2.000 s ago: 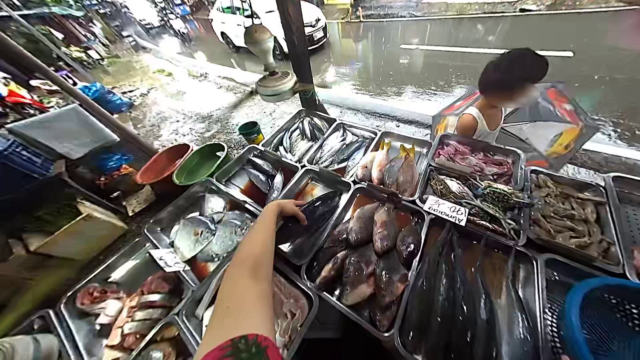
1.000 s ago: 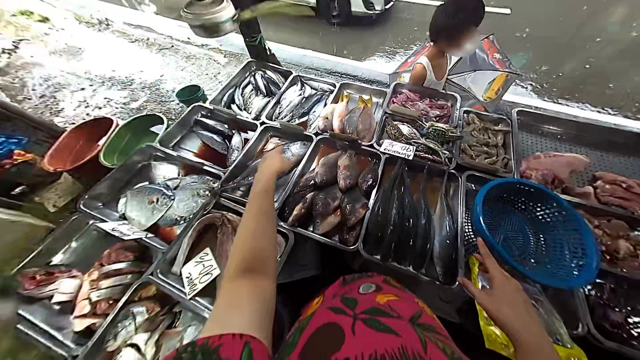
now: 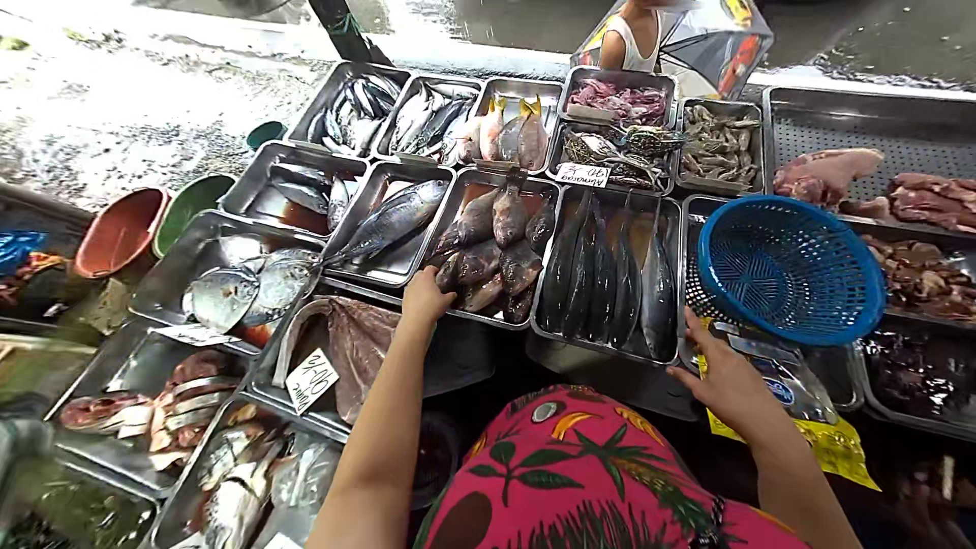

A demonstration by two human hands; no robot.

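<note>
My left hand point(image 3: 429, 296) is at the lower left corner of a metal tray of dark reddish fish point(image 3: 480, 263); its fingertips are partly hidden at the rim, so its hold is unclear. Left of that tray, a large silvery fish point(image 3: 400, 217) lies in its own metal tray. My right hand point(image 3: 713, 374) has its fingers spread beside the lower right corner of a tray with several long dark fish point(image 3: 602, 274). Just above that hand, a blue plastic colander point(image 3: 793, 267) rests over trays. Yellow and clear plastic packaging point(image 3: 823, 442) lies by the right wrist.
Metal trays of silver fish point(image 3: 354, 110), squid point(image 3: 621, 99), crabs point(image 3: 614, 152), shrimp point(image 3: 717, 145) and meat point(image 3: 827, 171) surround the middle. A flat brown fish point(image 3: 354, 343) lies lower left. Red point(image 3: 122, 232) and green point(image 3: 191, 210) basins stand left. A person point(image 3: 633, 38) is beyond the trays by an umbrella.
My left hand has moved from the large silvery fish toward me, to the corner of the reddish fish tray. My right hand, out of view two seconds ago, is now beside the trays. The view has tilted down.
</note>
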